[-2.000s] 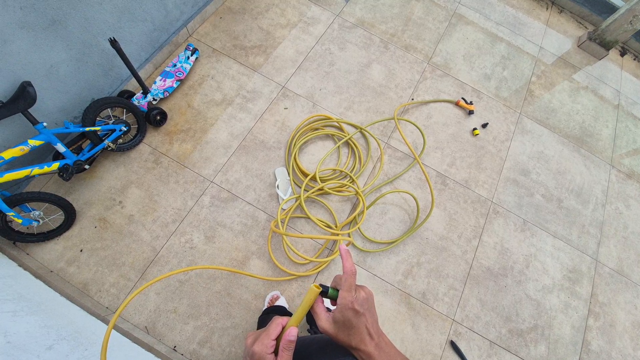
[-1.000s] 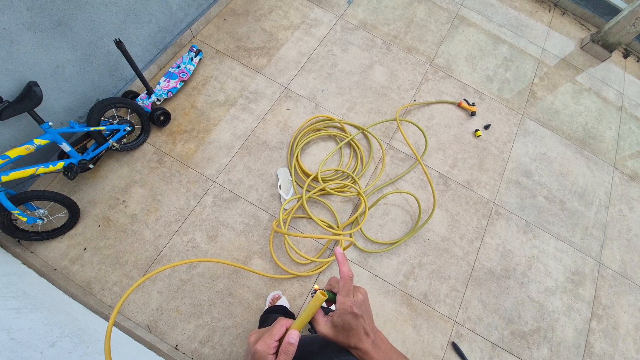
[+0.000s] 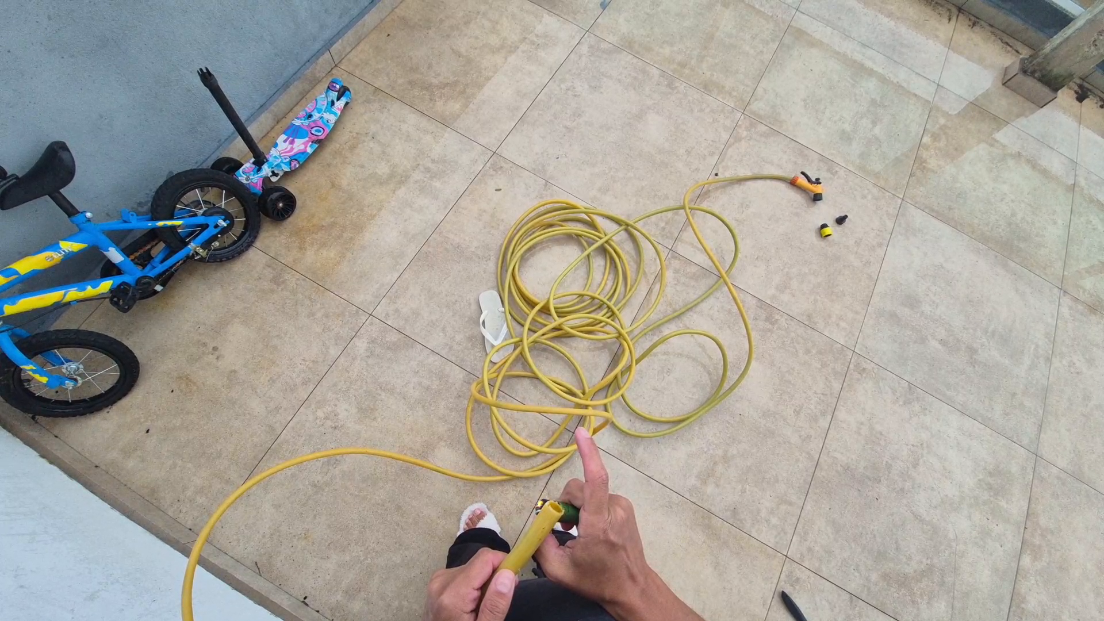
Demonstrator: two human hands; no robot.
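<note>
My left hand (image 3: pixel 473 588) grips the yellow garden hose near its cut end (image 3: pixel 536 535), which points up and to the right with its open bore showing. Close beside that end, my right hand (image 3: pixel 601 539) is closed around a small dark green object (image 3: pixel 567 512), its index finger stretched out; what kind of object it is, I cannot tell. The rest of the hose (image 3: pixel 561 323) lies in tangled loops on the tiles beyond my hands. Its far end carries an orange spray nozzle (image 3: pixel 807 185).
A yellow and black hose connector (image 3: pixel 825 230) and a small black fitting (image 3: pixel 842 220) lie near the nozzle. One white flip-flop (image 3: pixel 492 319) touches the coils. A blue bicycle (image 3: pixel 112 259) and a patterned scooter (image 3: pixel 302 138) stand left by the wall. A dark object (image 3: pixel 792 605) lies lower right.
The hose end has tilted slightly in my left hand, and its opening now shows more. My right hand keeps its place beside it, index finger still stretched out.
</note>
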